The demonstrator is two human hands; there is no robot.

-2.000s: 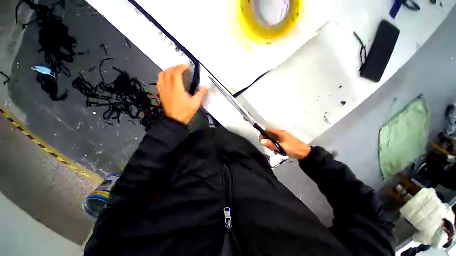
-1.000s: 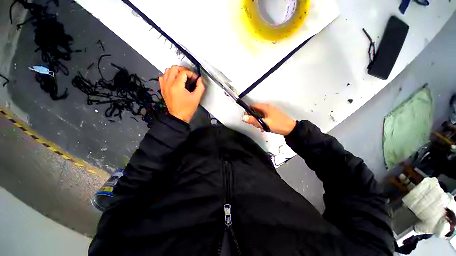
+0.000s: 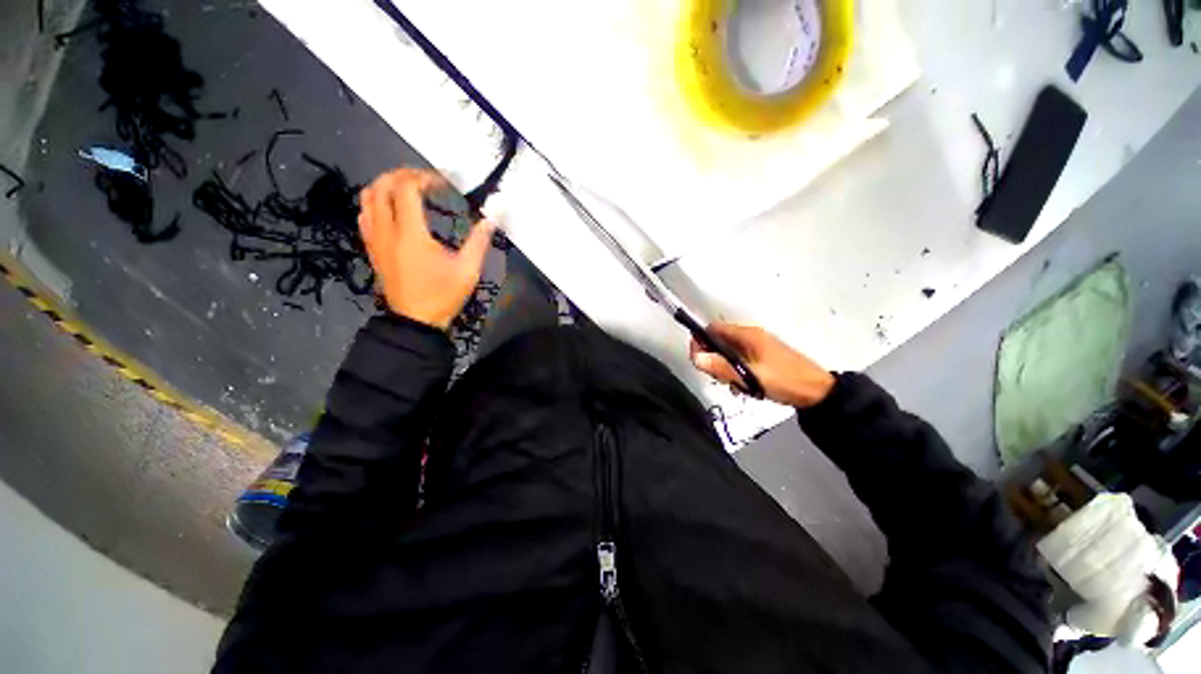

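Fabric shears point(image 3: 609, 242) lie along the near table edge, tips up-left, blades slightly parted. My right hand point(image 3: 764, 365) grips their black handles. My left hand point(image 3: 419, 250) is beyond the table edge, left of the blades, fingers curled and thumb apart. A thin black fabric strip point(image 3: 506, 161) curves off the cloth edge to between thumb and fingers; whether they pinch it is unclear. A white paper pattern point(image 3: 593, 79) covers the cloth, which shows as a dark line point(image 3: 441, 59) along its edge. A yellow tape roll point(image 3: 705, 79) sits on the paper.
A black smartphone point(image 3: 1035, 165) lies on the white table point(image 3: 817, 277) at right, beside a small dark tool point(image 3: 988, 155) and a dark blue item point(image 3: 1087, 53). Tangled black trimmings point(image 3: 296, 224) lie on the grey floor at left. Green cloth point(image 3: 1064, 358) hangs at right.
My left hand has moved left, opening its fingers wider. My right hand and the shears moved forward, then back down-right. The dark line along the paper's right edge is now mostly out of sight.
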